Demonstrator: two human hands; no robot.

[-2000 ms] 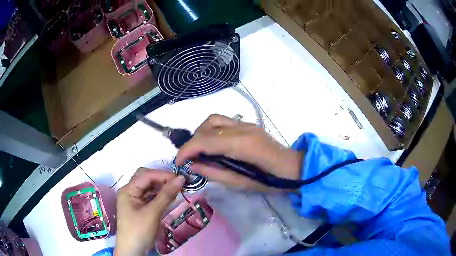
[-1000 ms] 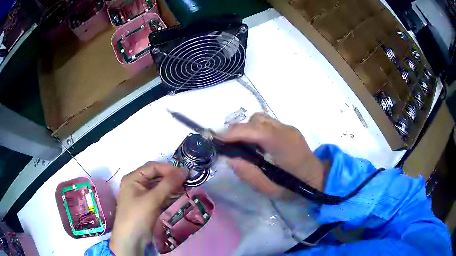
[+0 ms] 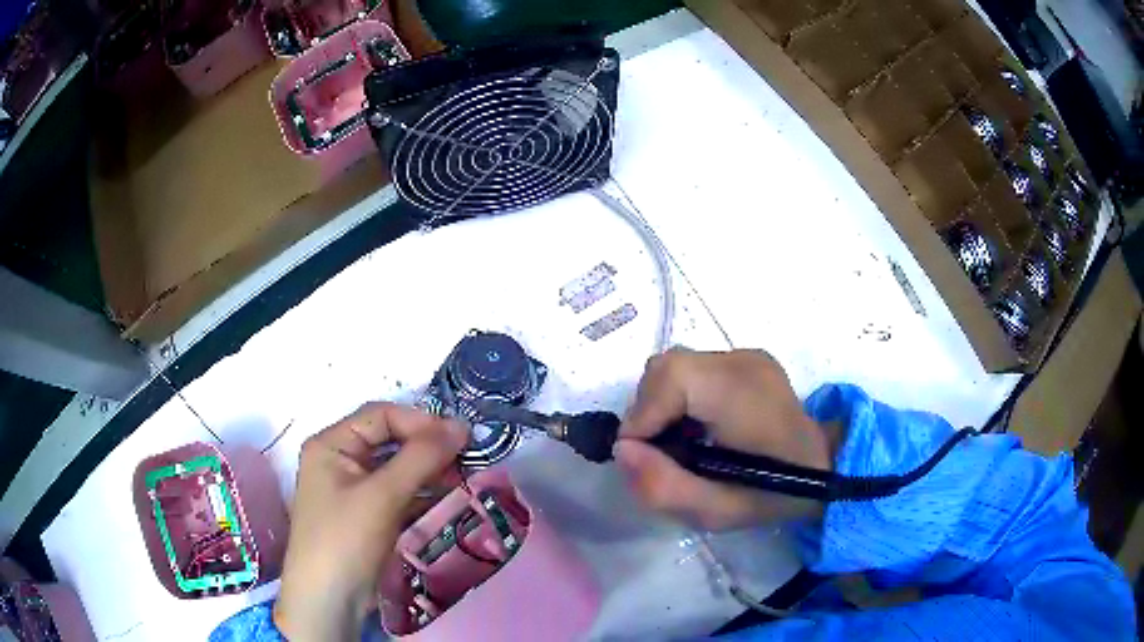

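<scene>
My right hand [image 3: 721, 439] holds the black soldering iron [image 3: 753, 469], its metal tip pointing left at the near edge of a round black-and-silver speaker driver [image 3: 491, 365]. A second silvery round part [image 3: 493, 443] shows just below that driver, partly behind the tip. My left hand [image 3: 376, 483] pinches thin lead wires beside the driver; the fingertips hide the wire ends. The wires run down into an open pink housing [image 3: 533, 583] with green circuit board strips. Whether the tip touches the driver cannot be told.
A second pink housing [image 3: 257, 514] stands at left. A black fan [image 3: 502, 151] with a pale cable [image 3: 661, 270] stands behind. A carton [image 3: 213, 207] with pink housings is upper left, a speaker tray [image 3: 878, 151] at right. Small printed strips [image 3: 609, 322] lie on the bench.
The iron has swung from pointing up-left, above the driver, down to the driver's near edge. My right hand has moved right and down. My left hand stays nearly in place, still pinching the wires.
</scene>
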